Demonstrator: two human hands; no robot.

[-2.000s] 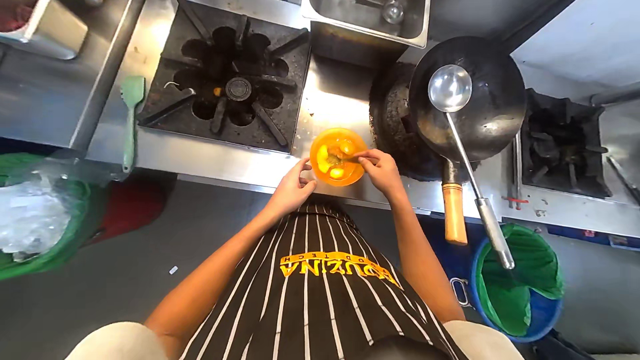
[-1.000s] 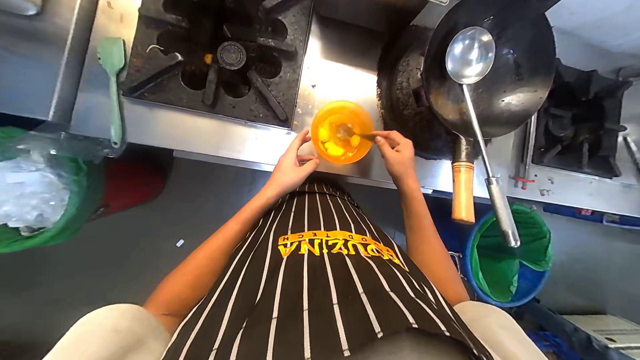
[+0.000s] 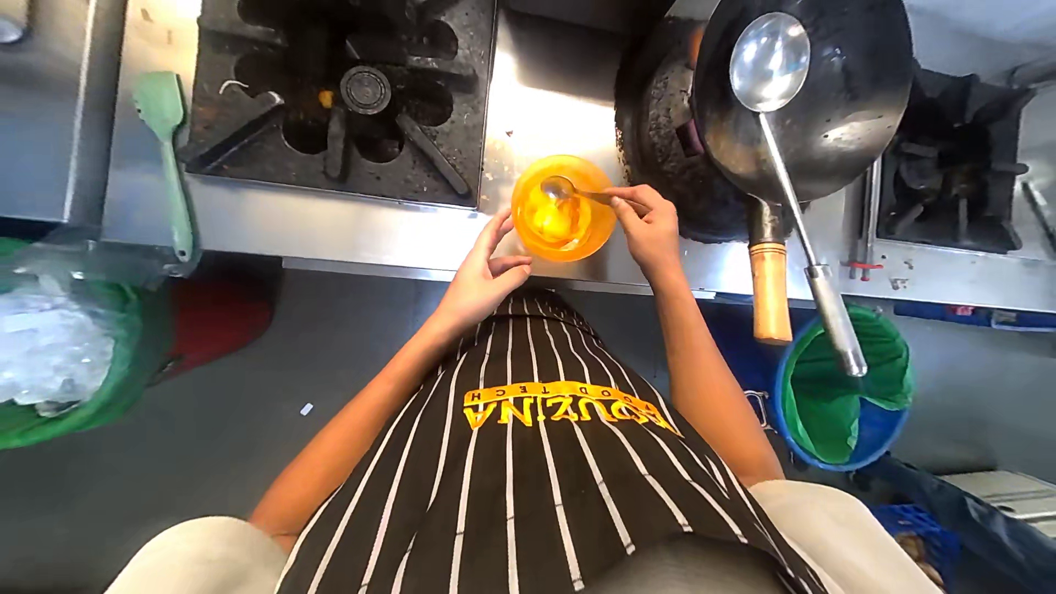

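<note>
An orange bowl [image 3: 600,231] stands on the steel counter, with bright yellow contents, likely egg yolks [image 3: 551,221], inside. My right hand [image 3: 648,227] grips the handle of a metal spoon [image 3: 558,188], whose head is in the bowl at its upper part. My left hand [image 3: 488,276] is at the bowl's left side, fingers and thumb spread around its rim; whether it presses on the bowl is hard to tell.
A gas burner [image 3: 365,91] and a green silicone brush or spatula [image 3: 167,157] are at left. A wok [image 3: 850,107] with a metal ladle [image 3: 771,66] across it sits at right, its wooden handle [image 3: 770,289] past the counter edge. Lined bins [image 3: 846,396] stand below.
The spoon's head has shifted toward the upper part of the bowl, while my right hand still holds its handle. My left hand stays at the bowl's left side.
</note>
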